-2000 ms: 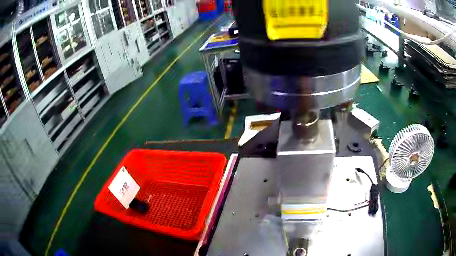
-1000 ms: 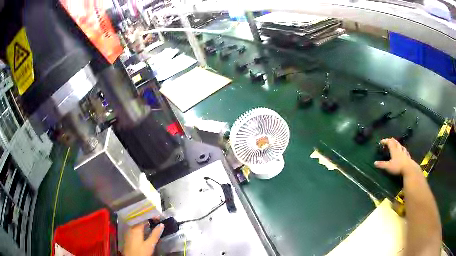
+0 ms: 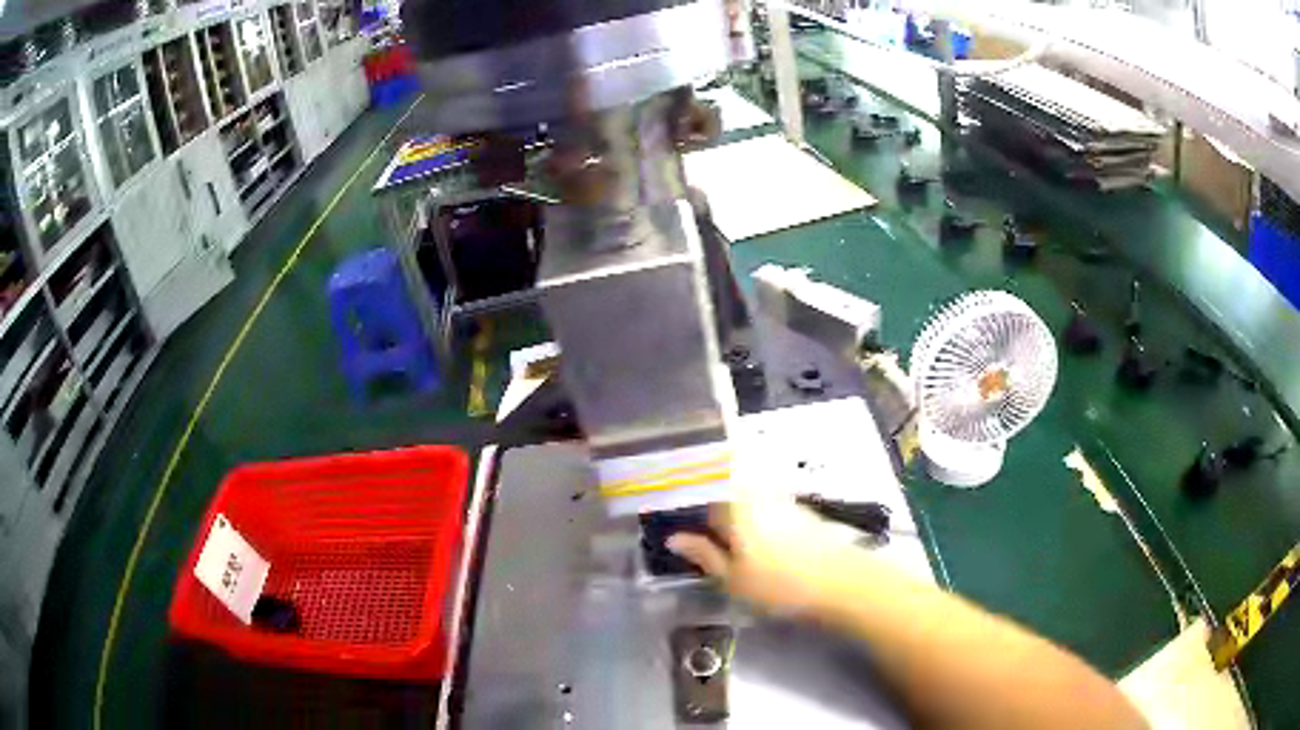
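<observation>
My right hand [image 3: 749,553] reaches in from the lower right over the silver base plate [image 3: 528,628]. Its fingers are on a black power adapter [image 3: 667,542] at the nest, just below the silver horn [image 3: 642,371] with yellow stripes at its lower edge. The hand is blurred and hides part of the adapter. A black cord bundle [image 3: 851,513] lies on the plate beyond the wrist. The clamp bar with its round bolt [image 3: 703,660] is nearer to me. My left hand is not in view.
A red basket [image 3: 325,663] with a white label and a small black piece stands at left. A white fan [image 3: 984,382] stands right of the plate. Black units [image 3: 1136,364] lie on the green conveyor [image 3: 1027,528]. A hazard-striped bar [image 3: 1262,613] and cardboard [image 3: 1190,685] are at lower right.
My view has turned back left from the conveyor. My right hand has moved from the black units on the belt to the nest. My left hand, at the nest before, has left the picture.
</observation>
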